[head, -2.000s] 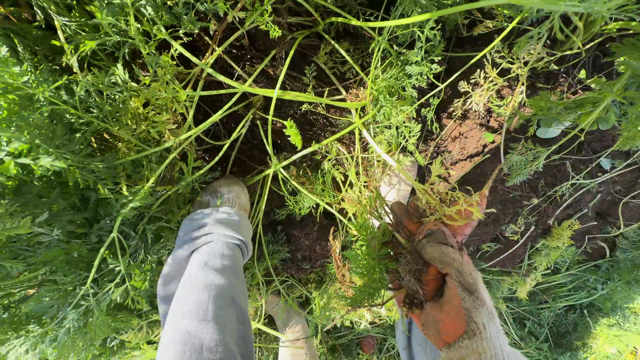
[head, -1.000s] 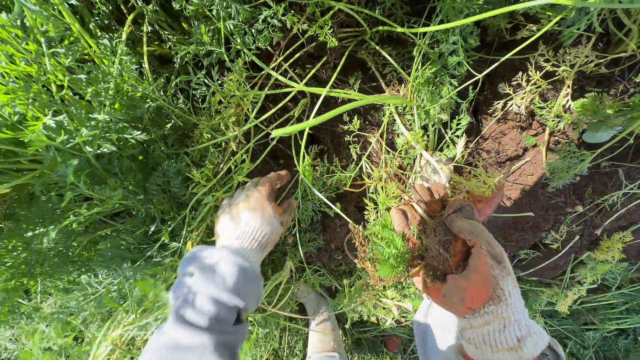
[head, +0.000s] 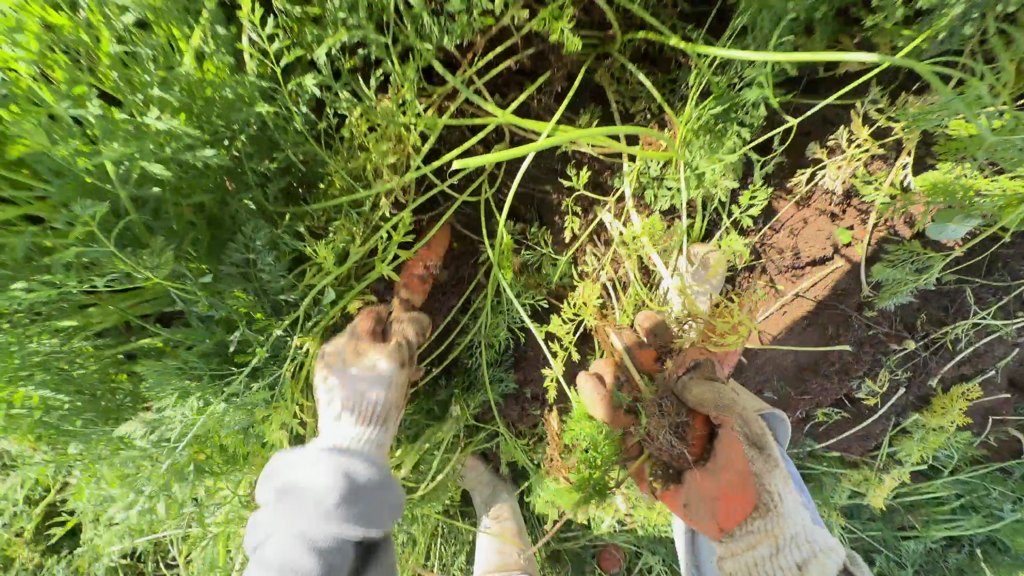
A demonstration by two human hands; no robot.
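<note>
My left hand (head: pixel 372 360), in a soiled knit glove, has its fingers curled at the lower end of an orange, dirt-marked root (head: pixel 422 268) that looks like a carrot, among green stems at left of centre. My right hand (head: pixel 680 416), in a knit glove with an orange coated palm, is turned palm up at right of centre. Its bent fingers hold a clump of fine brown roots (head: pixel 668 428) with soil. Feathery green leaves (head: pixel 588 456) hang beside that clump; whether they belong to it I cannot tell.
Dense feathery foliage (head: pixel 160 240) fills the left side. Long green stems (head: pixel 560 138) cross above both hands. Bare reddish soil (head: pixel 808 320) shows at the right. Pale footwear (head: pixel 696 280) stands beyond my right hand, and another pale shape (head: pixel 500 520) lies between my arms.
My left hand, out of view two seconds ago and open-fingered over the stems one second ago, is now closed at the orange root. My right hand keeps its root clump.
</note>
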